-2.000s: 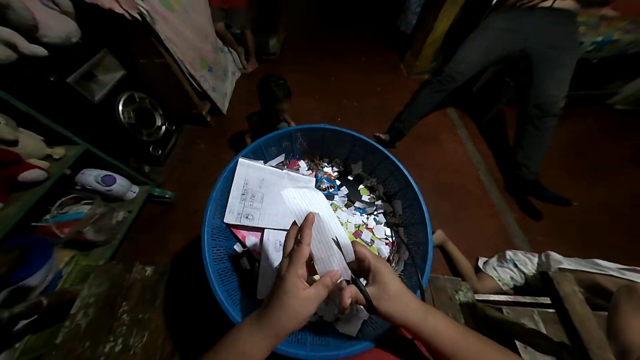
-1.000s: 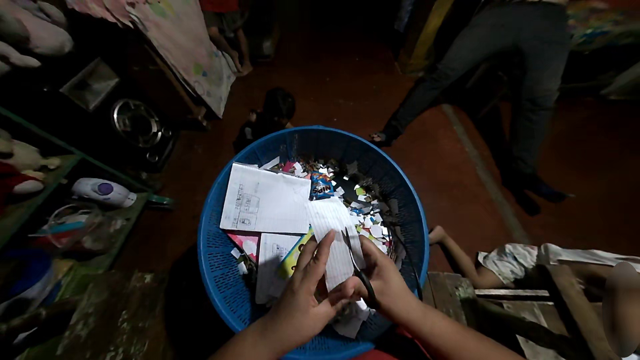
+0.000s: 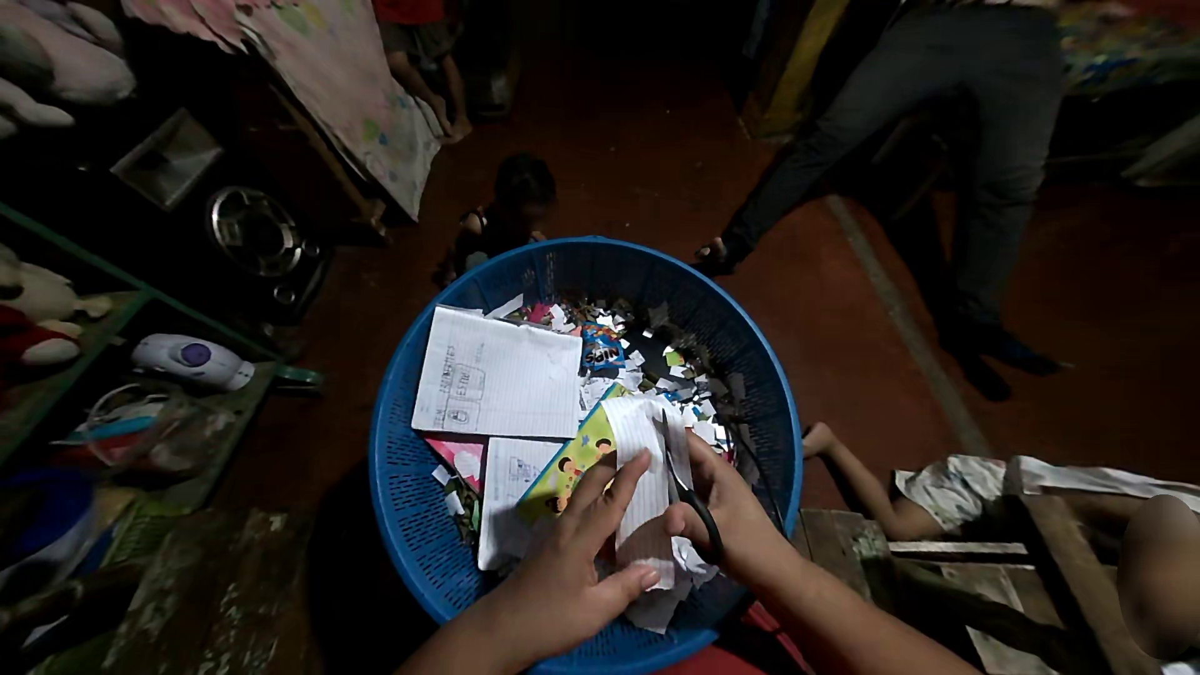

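Observation:
A strip of lined paper (image 3: 642, 487) lies over the round blue plastic basket (image 3: 398, 497), held in my left hand (image 3: 586, 544). My right hand (image 3: 731, 511) grips black-handled scissors (image 3: 692, 502), whose blades lie along the strip's right side. Beneath my hands the basket holds many small paper scraps (image 3: 675, 370). A lined notebook sheet with drawings and writing (image 3: 506, 375) rests at its left, above another drawn-on sheet (image 3: 511, 478). A yellow-green printed cover with cartoon figures (image 3: 572, 464) sits beside the strip, and a blue snack wrapper (image 3: 602, 347) lies among the scraps.
A small child (image 3: 511, 216) is low behind the basket; a person in grey trousers (image 3: 984, 141) is at the upper right. Bare legs and pale shorts (image 3: 952, 487) show beside a wooden bench (image 3: 1069, 562). At left are a loudspeaker (image 3: 253, 230) and a green-edged shelf (image 3: 211, 459).
The lined paper between my hands looks narrower and more upright than two seconds ago. My left hand has shifted along it, and the scissors are now seen against its right side.

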